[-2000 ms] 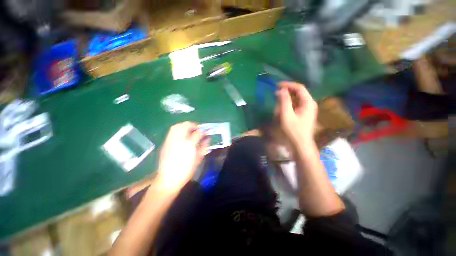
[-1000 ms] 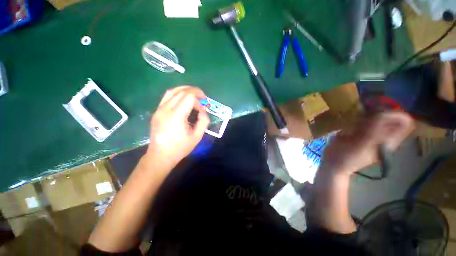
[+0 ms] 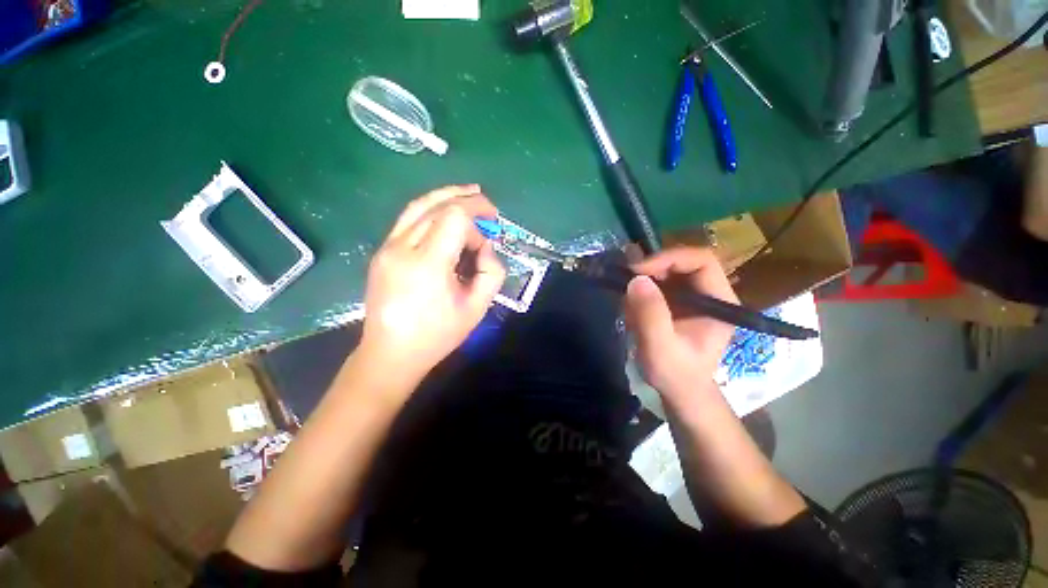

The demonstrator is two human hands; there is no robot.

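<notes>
My left hand (image 3: pixel 428 276) holds a white housing (image 3: pixel 529 286) at the bench's front edge; its fingertips are at a small blue cell (image 3: pixel 492 229) along the housing's upper edge. My right hand (image 3: pixel 686 318) grips a black-handled soldering iron (image 3: pixel 747 318). Its thin metal tip points left and reaches the blue cell's end; whether it touches cannot be told. Another white housing half (image 3: pixel 243 244) lies on the green bench to the left.
A mallet (image 3: pixel 596 126), blue-handled cutters (image 3: pixel 700 116), a thin metal rod (image 3: pixel 731 61), a clear oval item (image 3: pixel 392 116) and a white ring with a red lead (image 3: pixel 215 72) lie on the bench. A dark cord (image 3: pixel 856 142) crosses at right. A fan (image 3: pixel 937 527) stands below right.
My right hand has come back from the far right to the housing with the soldering iron in it. My left hand still holds the housing. The view has shifted slightly.
</notes>
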